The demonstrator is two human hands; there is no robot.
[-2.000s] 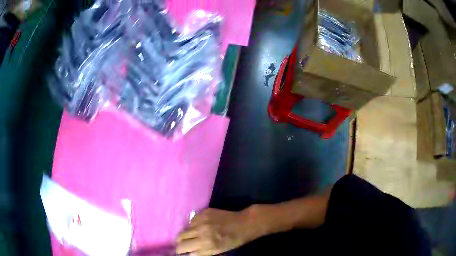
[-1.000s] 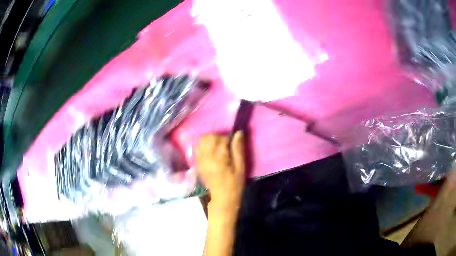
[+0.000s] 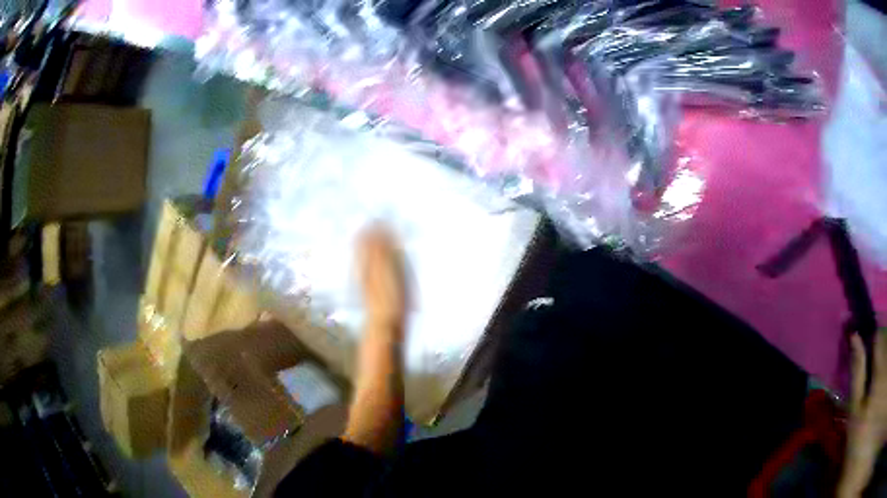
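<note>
My left hand (image 3: 381, 255) is blurred, over the bright white inside of an open carton with a crinkled clear liner (image 3: 282, 185); whether it holds anything is unclear. My right hand (image 3: 864, 374) is at the right edge, partly cut off, with its fingers around the lower end of a bare black bent bracket (image 3: 844, 267) on the pink sheet (image 3: 725, 209). Bagged brackets (image 3: 671, 58) lie nested in a row across the top. Part of the white stack of empty bags (image 3: 861, 126) shows at the upper right.
Brown cartons (image 3: 88, 160) stand on the floor at left, with more open cartons (image 3: 141, 394) lower down. A blue object (image 3: 216, 173) is beside the lined carton. Dark clothing (image 3: 603, 379) fills the lower middle. Part of a red stool (image 3: 798, 443) shows at lower right.
The view has swung left to the lined carton. My left hand has left the bracket on the pink sheet and is over the carton. My right hand has come into view at the bracket.
</note>
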